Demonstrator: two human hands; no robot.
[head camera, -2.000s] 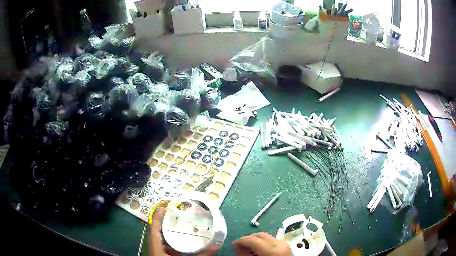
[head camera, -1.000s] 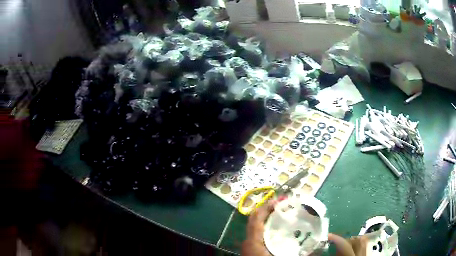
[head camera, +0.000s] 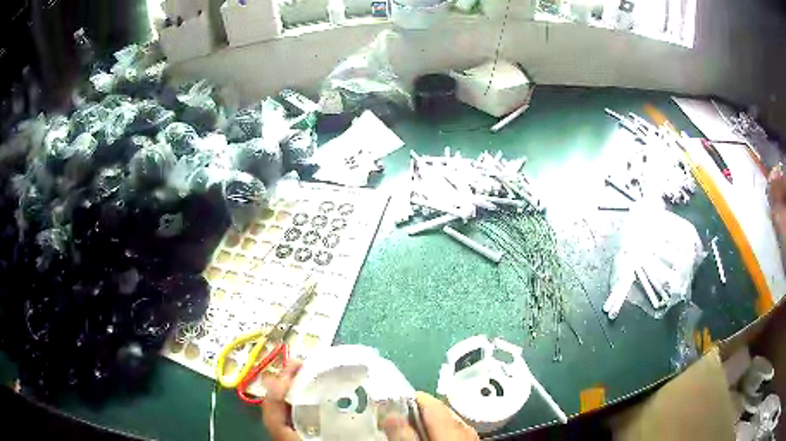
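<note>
My left hand (head camera: 279, 406) grips the left side of a round white plastic housing (head camera: 332, 398) at the bottom centre. My right hand (head camera: 446, 420) is at its right side, cut off by the bottom edge, with fingertips over the rim. A slim dark edge or part shows between hand and housing; I cannot tell which. A second white housing (head camera: 484, 383) lies on the green bench to the right, with a white stick (head camera: 546, 400) beside it. Scissors (head camera: 258, 353) with yellow and red handles lie on the punched tray (head camera: 358, 258), left of the held housing.
Black wrapped parts (head camera: 112, 241) are heaped at left. White sticks with thin dark wires (head camera: 470, 194) are piled at centre. More sticks and a clear bag (head camera: 659, 258) lie at right. A carton (head camera: 689, 405) stands at lower right. Another person's hand (head camera: 778, 200) shows at the right edge.
The view swung left, then back right. The held housing is turned differently. The scissors are less covered by my left hand. The loose white stick that lay near my right hand is not visible there now.
</note>
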